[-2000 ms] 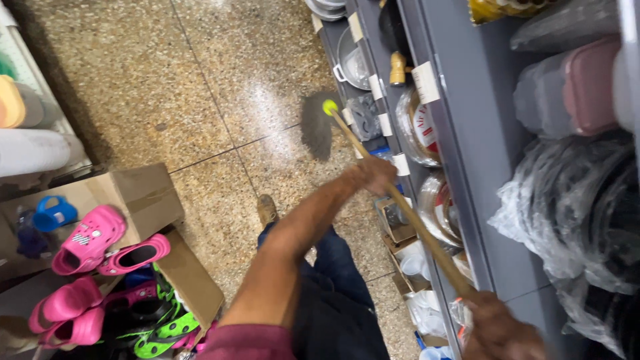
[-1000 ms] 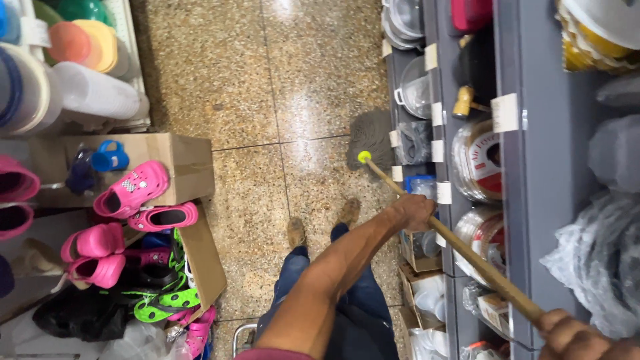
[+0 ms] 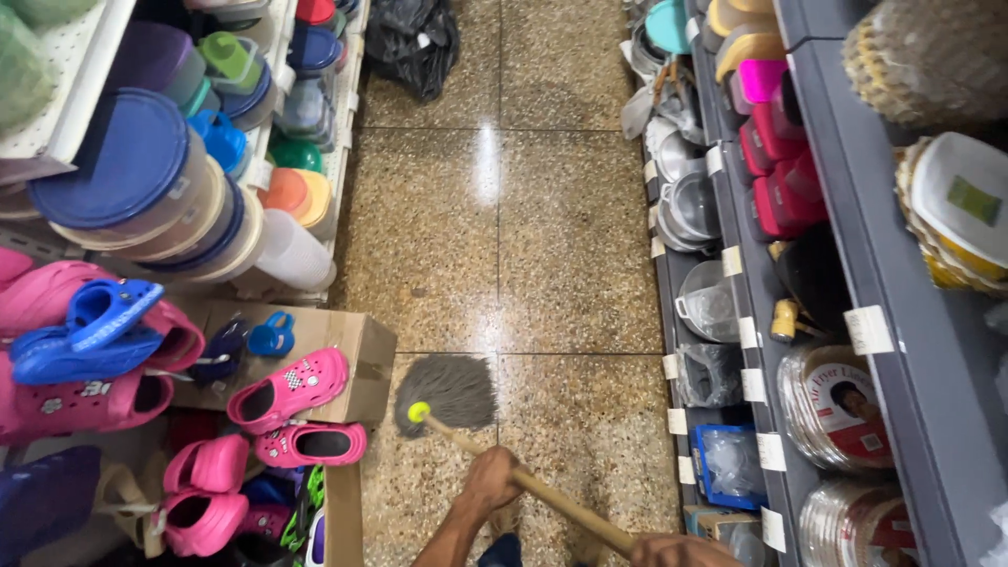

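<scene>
A string mop with a grey head (image 3: 447, 392) lies on the speckled terrazzo floor, at the aisle's left side beside a cardboard box. Its wooden handle (image 3: 567, 508) runs from a yellow-green socket down to the lower right. My left hand (image 3: 490, 482) is closed around the handle's middle, nearer the mop head. Lower right, at the frame's bottom edge, my right hand (image 3: 681, 551) grips the upper part of the handle and is partly cut off by the frame.
Pink clogs (image 3: 295, 386) rest on and beside the cardboard box (image 3: 370, 370) at left. Shelves of lidded plastic containers (image 3: 118, 169) rise above it. A black plastic bag (image 3: 413, 43) sits on the floor ahead. Grey shelving (image 3: 882, 260) with pots and foil pans lines the right.
The mop head has moved from beside the right shelves across to the left, next to the cardboard box. Both hands remain on the handle. The view has shifted farther up the aisle.
</scene>
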